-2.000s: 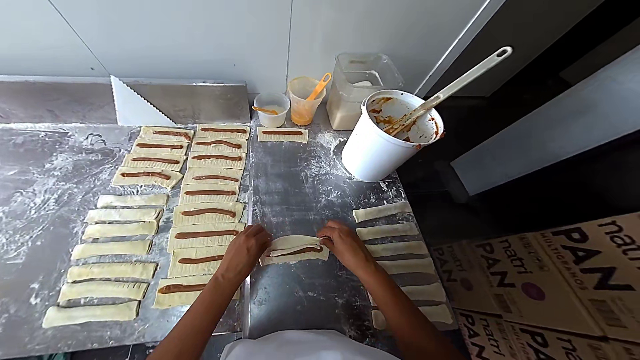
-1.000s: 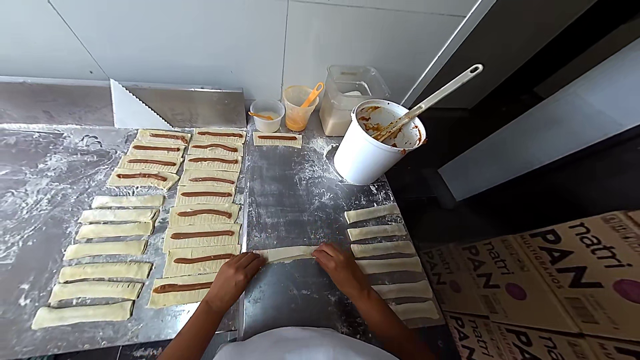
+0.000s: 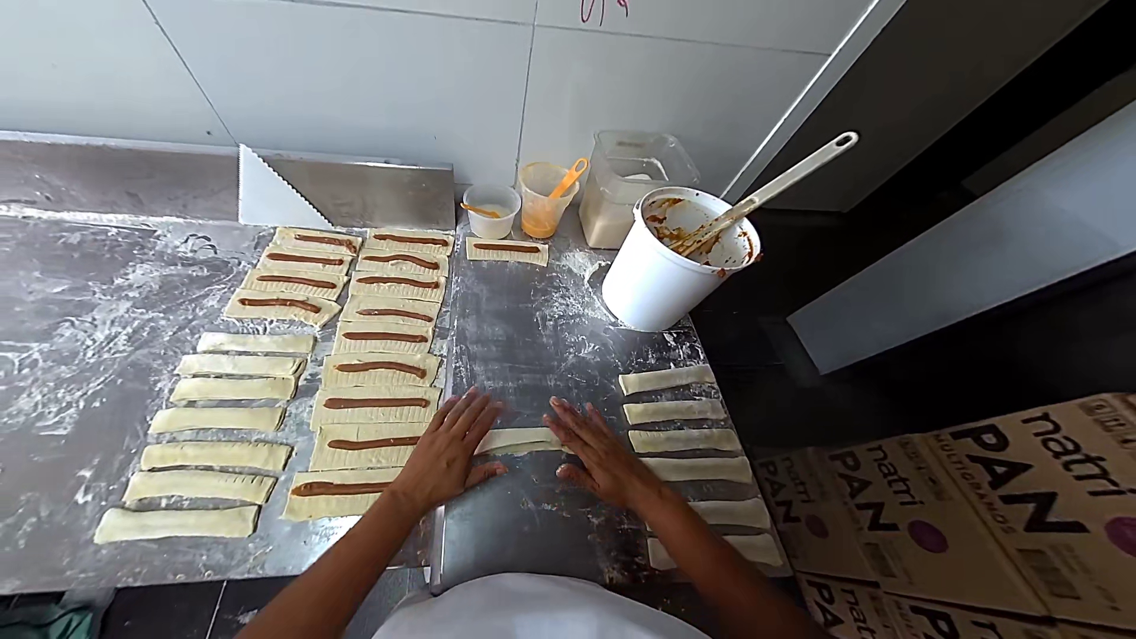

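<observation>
A rolled strip of dough [image 3: 522, 440] lies on the metal worktop between my two hands. My left hand [image 3: 451, 451], fingers spread, is over its left end, and my right hand [image 3: 599, 451], also spread, is over its right end. The palms hide both ends. Left of my left hand, a column of flat dough pieces [image 3: 390, 337] bears lines of brown filling. Further left are more filled pieces [image 3: 293, 282] and, below them, several rolled strips [image 3: 217, 419]. Other rolled strips [image 3: 683, 440] lie to the right of my right hand.
A white bucket [image 3: 661, 271] smeared with filling holds a long-handled utensil [image 3: 781, 186]. Behind are a clear container [image 3: 612, 200], a cup with an orange spoon [image 3: 543, 200], a small tub [image 3: 491, 213] and a toothed white scraper [image 3: 273, 195]. Cardboard boxes [image 3: 958, 497] stand at the lower right.
The dough piece between my hands was open with its filling showing; it is now a closed strip. My fingers, earlier gripping its ends, have spread out flat.
</observation>
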